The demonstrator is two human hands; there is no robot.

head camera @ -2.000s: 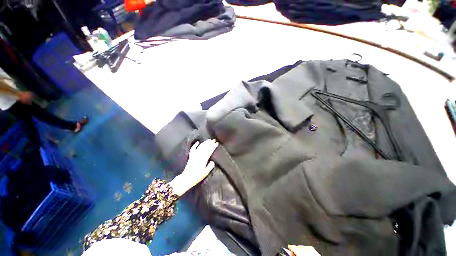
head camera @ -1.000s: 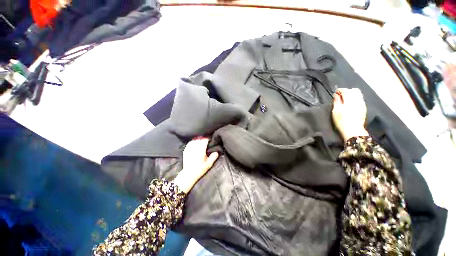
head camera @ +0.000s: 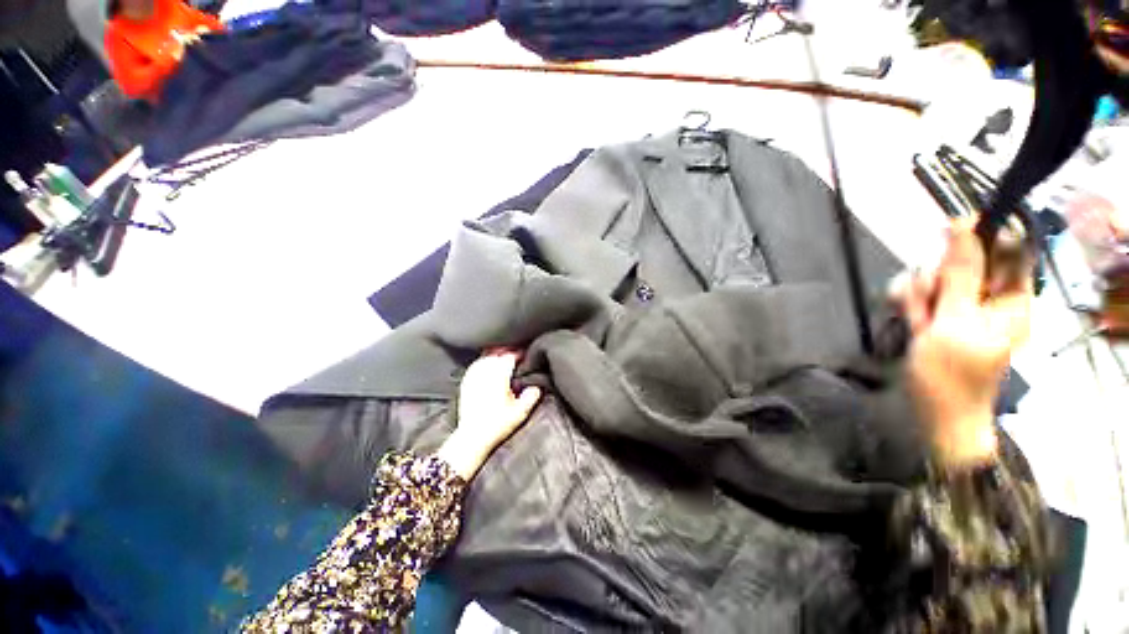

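Note:
A dark grey coat (head camera: 792,322) lies on the white table with its lower front folded back, showing shiny black lining (head camera: 619,520). A round button (head camera: 644,294) shows on its front. My left hand (head camera: 490,406) grips the folded hem edge, fingertips hidden under the cloth. My right hand (head camera: 972,328), blurred, is raised at the right and closed around a black hanger (head camera: 1046,112), which is blurred and close to the camera. Another coat with a hanger hook (head camera: 697,121) at its neck may lie beneath; layers are hard to separate.
A long brown stick (head camera: 669,77) crosses the back of the white table (head camera: 322,235). Dark garments (head camera: 297,81) are piled at the back left. Hangers and small clutter (head camera: 99,217) lie at the left edge, more hangers (head camera: 953,180) at the right. Blue floor (head camera: 112,458) shows at left.
My right hand has lifted the loose black hanger off the coat and moved right and toward the camera. My left hand still holds the hem. The folded front has slumped slightly.

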